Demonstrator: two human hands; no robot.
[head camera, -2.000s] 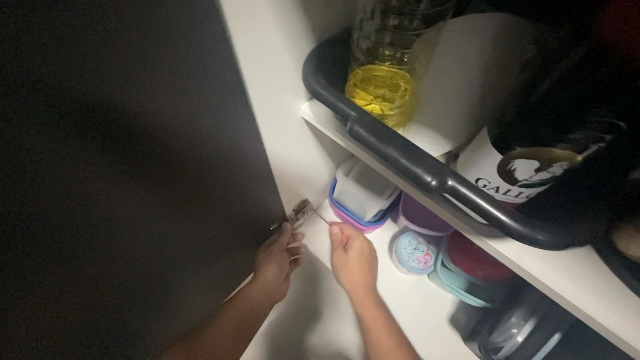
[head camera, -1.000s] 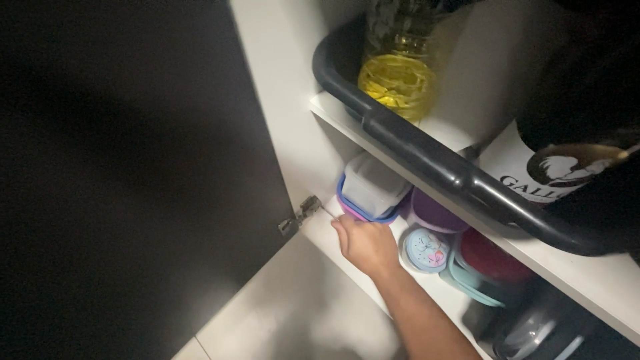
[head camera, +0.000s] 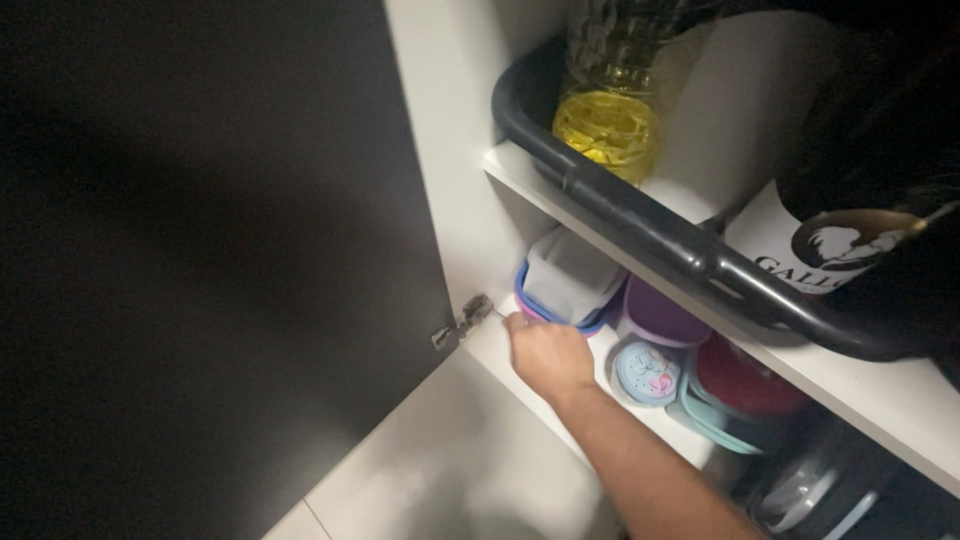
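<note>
A metal cabinet hinge (head camera: 474, 313) joins the dark door (head camera: 225, 270) on the left to the white side panel (head camera: 431, 135). My right hand (head camera: 551, 358) is just right of the hinge, its fingers closed on a thin metal shaft (head camera: 500, 313) that points at the hinge. The rest of that tool is hidden in my hand, so its kind cannot be told. Beyond my fingers sit stacked plastic containers (head camera: 574, 277), translucent over blue and pink. My left hand is out of view.
Purple (head camera: 664, 311) and red (head camera: 746, 379) containers and a round light-blue lid (head camera: 649, 373) stand on the bottom shelf. Above, a black tubular rail (head camera: 637, 225) runs before a bottle of yellow liquid (head camera: 607, 131). Pale tiled floor (head camera: 442, 450) lies below.
My left hand, at the hinge two seconds ago, has left the view. My right hand remains by the hinge with the thin shaft.
</note>
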